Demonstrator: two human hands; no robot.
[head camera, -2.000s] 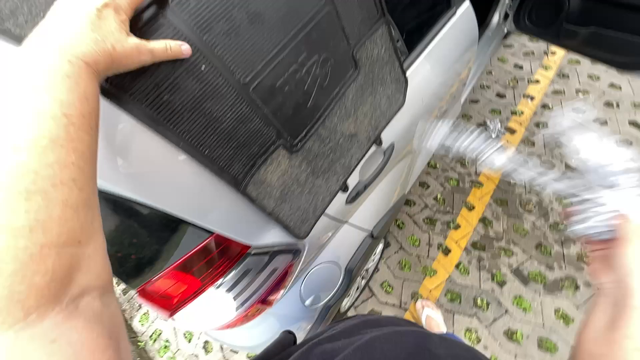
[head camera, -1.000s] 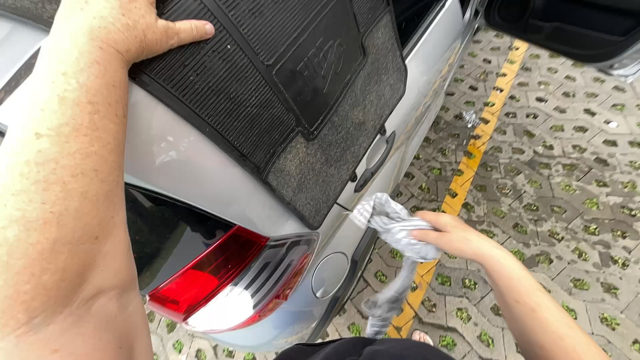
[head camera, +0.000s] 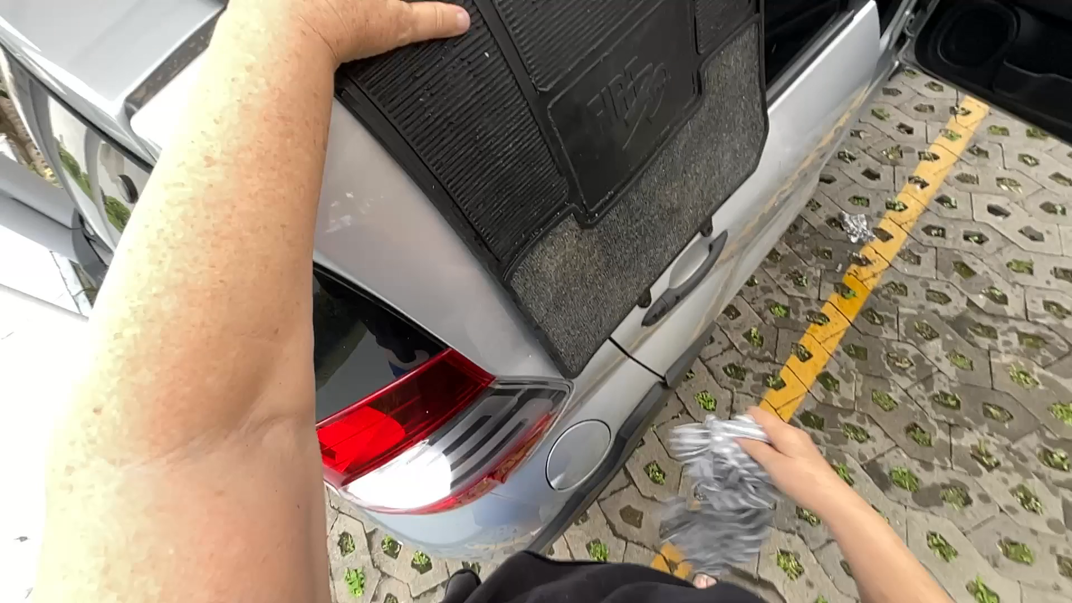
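My left hand (head camera: 394, 25) presses the corner of a black rubber and carpet car floor mat (head camera: 620, 117), thumb on its ribbed face; the other fingers run out of view at the top. The mat leans against the rear side of a silver car (head camera: 402, 218), above the door handle (head camera: 685, 280). Down at the right, my right hand (head camera: 787, 452) grips a striped grey and white cloth (head camera: 724, 486), blurred by motion, which hangs over the paving beside the car.
A red and clear tail light (head camera: 444, 427) and a round fuel flap (head camera: 579, 455) lie below the mat. An open car door (head camera: 997, 50) stands at the top right. The ground is paving (head camera: 938, 335) with grass tufts, a yellow line (head camera: 871, 260) and a crumpled silvery scrap (head camera: 856, 228).
The cloth and my right hand have swung about: blurred at the far right first, then close beside the car, now lower over the paving. My left hand has stayed on the mat's corner.
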